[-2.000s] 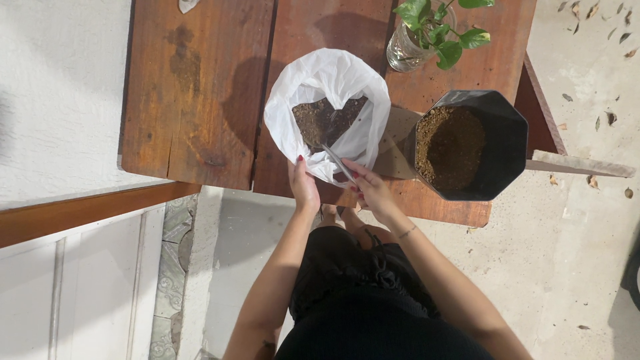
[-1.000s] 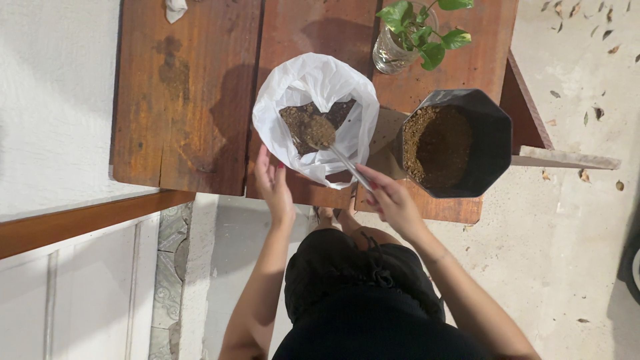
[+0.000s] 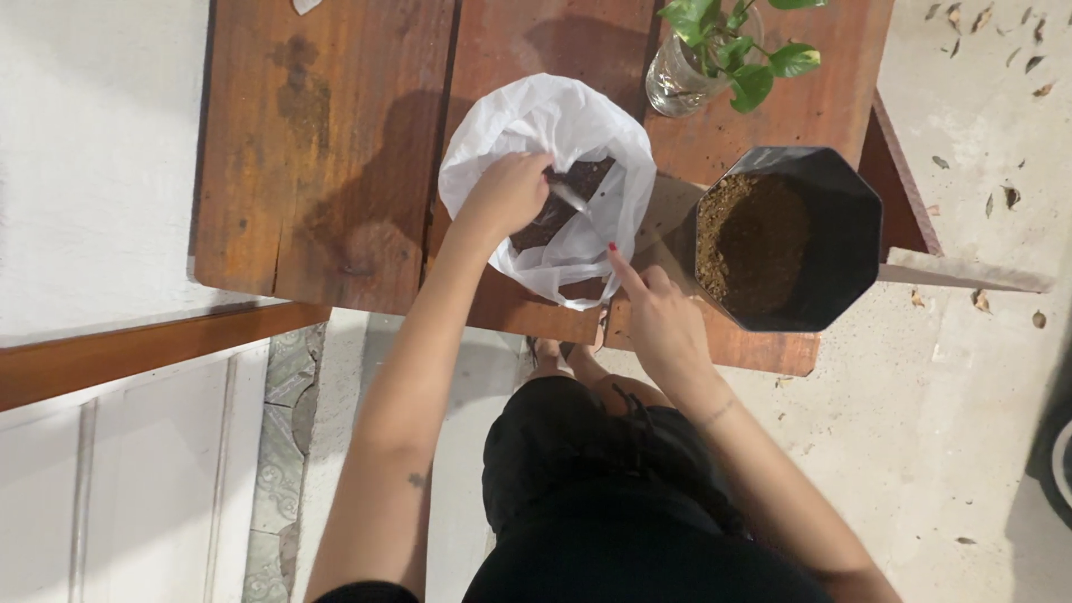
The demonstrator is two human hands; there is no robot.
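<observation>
A white plastic bag stands with its mouth wide and dark soil inside. My left hand reaches into it, fingers closed around a metal spoon whose one end sticks out toward the lower right; the rest is hidden by the hand. At the bag's right rim is my right hand, index finger extended against or just beside the plastic, the other fingers loosely bent, holding nothing. To the right of the bag sits a black octagonal pot with brown, grainy soil along its left side.
All of this rests on a reddish wooden plank table. A glass jar with a green leafy cutting stands behind, between bag and pot. A board juts out past the table's right side. A wooden rail runs at the lower left.
The spoon, held by my right hand with soil on it a second ago, is now in my left hand. My left hand has moved from the bag's outer front edge into its mouth.
</observation>
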